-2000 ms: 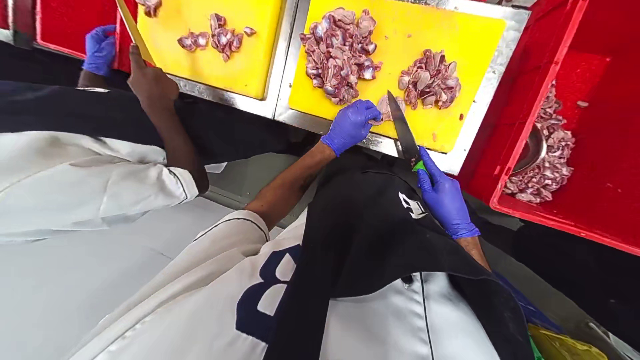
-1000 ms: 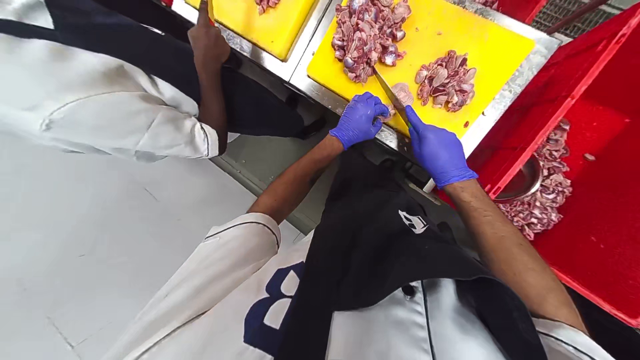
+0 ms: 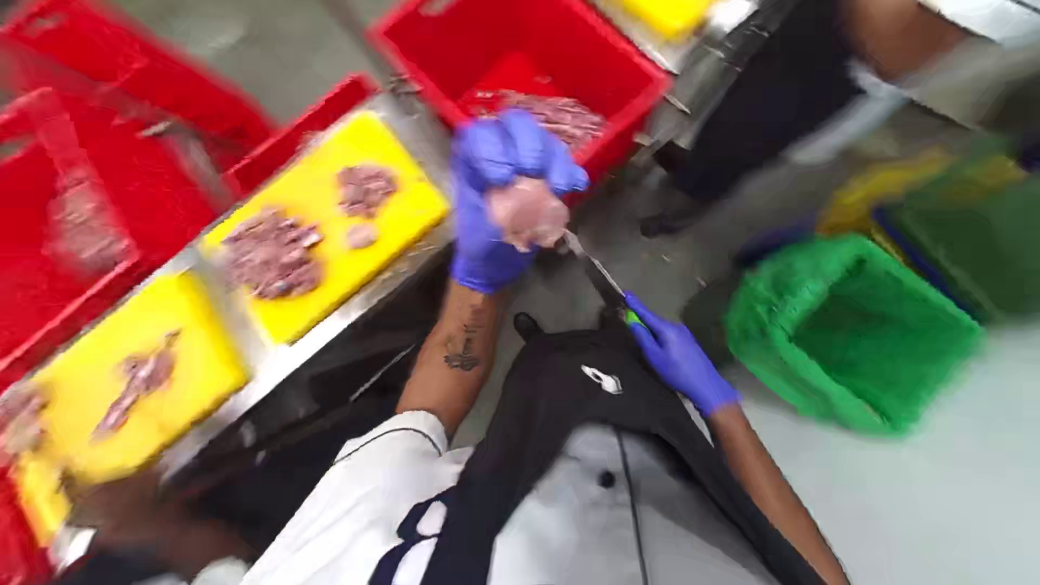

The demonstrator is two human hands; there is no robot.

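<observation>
My left hand point(image 3: 496, 203), in a purple-blue glove, is raised near the top middle and holds a pale pink lump of raw meat point(image 3: 528, 214). Lower and to the right, my right hand point(image 3: 678, 353), gloved alike, grips a knife point(image 3: 601, 276) by its green handle, the blade pointing up and left toward the meat. Whether the tip touches the meat is blurred. On the yellow cutting board point(image 3: 325, 313) to the left lie a larger pile of meat pieces point(image 3: 274, 253), a smaller pile point(image 3: 366, 190) and a single pale piece.
Behind my left hand stands a red crate point(image 3: 520, 49) with meat pieces in it. Other red crates point(image 3: 154, 203) line the far side of the metal table. A green-lined bin point(image 3: 853, 333) is on the floor at right. Co-workers' arms show at lower left and upper right.
The view has swung far to the right. My left hand has left the board's edge and is now raised with a meat lump in it. The knife has moved away from the board with my right hand.
</observation>
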